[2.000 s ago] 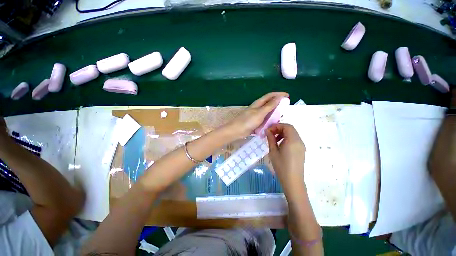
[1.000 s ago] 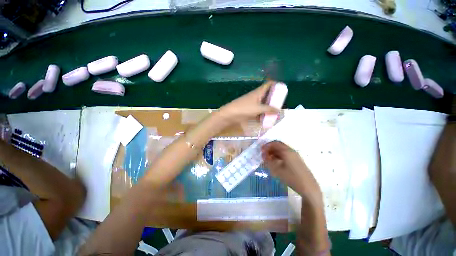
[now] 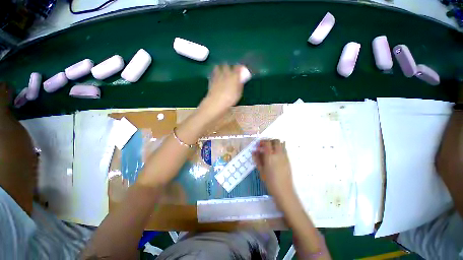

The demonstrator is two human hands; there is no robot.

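My left hand (image 3: 225, 86) is over the green belt with its fingers around a pale pink case (image 3: 245, 74); only the end of the case shows. My right hand (image 3: 269, 155) rests at the sticker strip (image 3: 236, 171), its fingertips on or just above the strip's upper part. Whether they pinch a sticker is too small to tell. The strip lies slanted on the film-covered cardboard mat (image 3: 147, 114), with rows of pale cells showing. A second, plainer strip (image 3: 233, 209) lies flat near the mat's front edge, below my right hand.
Several pink cases lie on the green belt (image 3: 274, 30), grouped left and right, with one (image 3: 191, 49) beyond my left hand. White paper sheets (image 3: 416, 162) lie at the right. A folded white paper (image 3: 123, 133) lies at the mat's left. Other people's arms show at both sides.
My left hand has moved from the mat's edge forward and left over the belt with the case. My right hand has shifted slightly up the strip. The cases on the belt appear further left.
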